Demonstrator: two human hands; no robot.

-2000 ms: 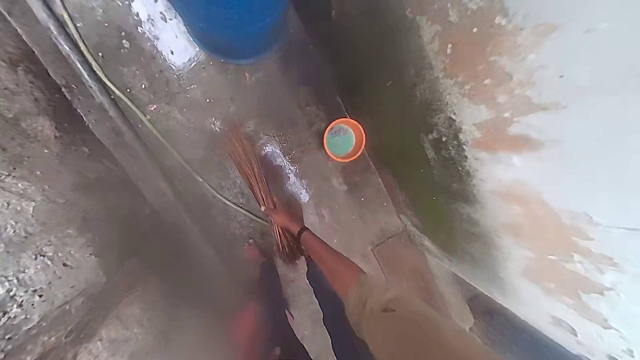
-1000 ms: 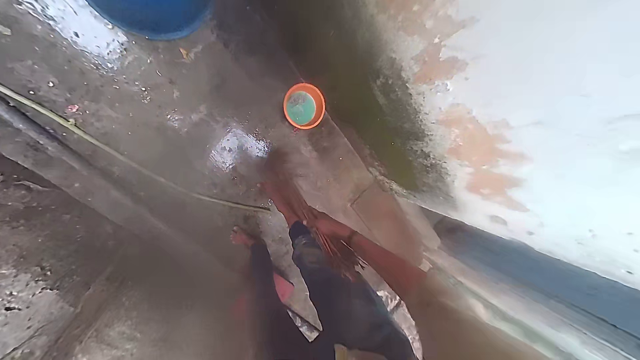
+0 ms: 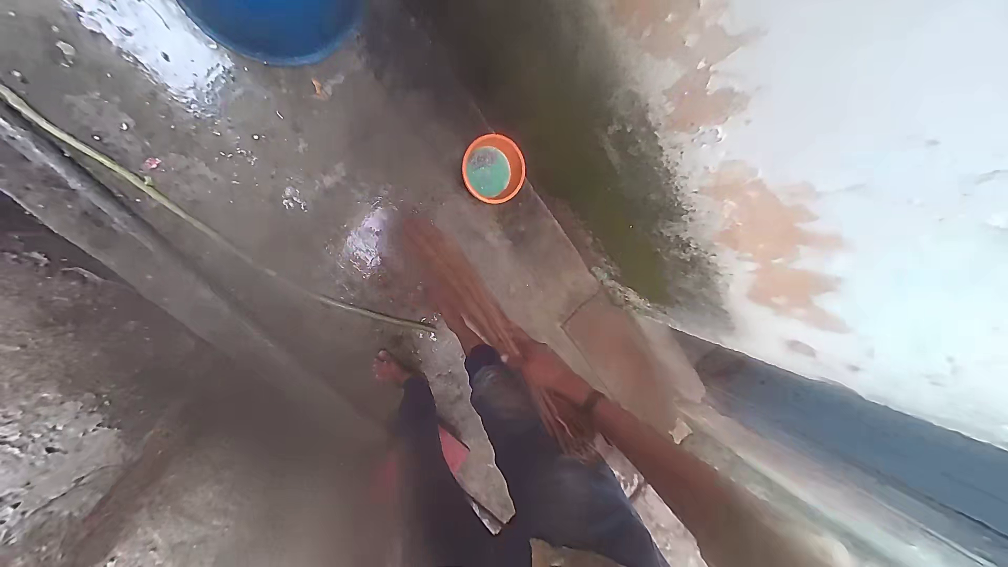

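My right hand is closed around a stick broom, a bundle of thin reddish-brown sticks. The broom slants from the upper left down to the right, past my right leg, and its far end is blurred over the wet concrete floor. A dark band circles my right wrist. Beyond the broom's far end stands an orange plastic tub with something green inside. My left hand is not in view.
A blue plastic drum stands at the top left. A yellowish hose runs across the floor towards my feet, beside a raised concrete edge. A mossy, peeling wall rises on the right.
My right hand has moved with the broom towards my right leg, away from the hose end where it was two seconds ago. The view has shifted as well.
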